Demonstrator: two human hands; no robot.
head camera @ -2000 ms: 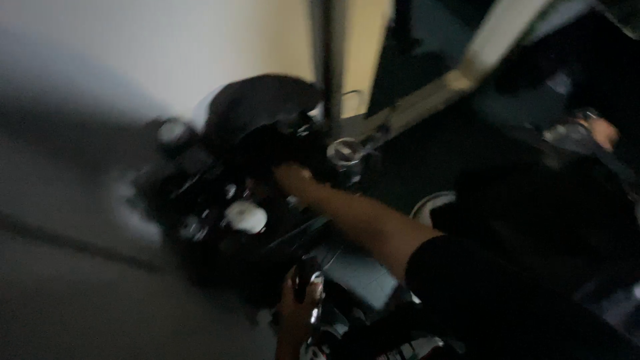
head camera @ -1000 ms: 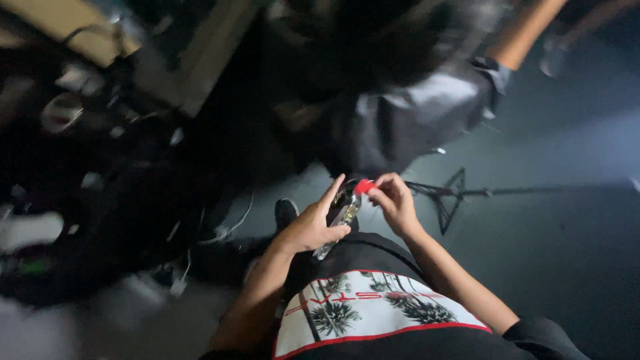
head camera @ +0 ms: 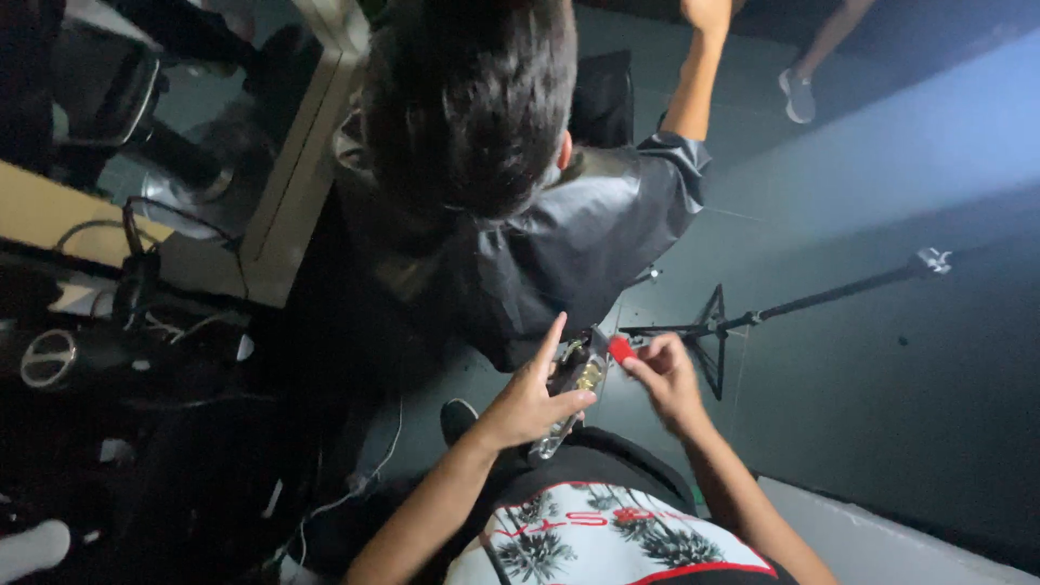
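My left hand [head camera: 532,406] is closed round a hair clipper [head camera: 587,378] with a clear, see-through body and gold-coloured parts inside, its index finger stretched out. Right of the clipper's head, my right hand [head camera: 668,380] pinches a small red piece [head camera: 621,349], which looks like a clipper guard; whether it touches the clipper I cannot tell. Just beyond my hands sits a person with short dark hair [head camera: 471,106], seen from behind and above, wearing a shiny black cape [head camera: 552,244].
A hair dryer [head camera: 49,359] and cords lie among dark clutter at the left, below a framed mirror [head camera: 284,171]. A black tripod stand [head camera: 719,325] is on the floor at the right. A white cable [head camera: 394,447] trails near a shoe [head camera: 459,418]. Another person's foot [head camera: 799,96] shows farther off.
Two seconds ago one hand reached into the clutter on the counter; now both hands are together before me. The view has swung right. Since one second ago, the hands hold much the same pose.
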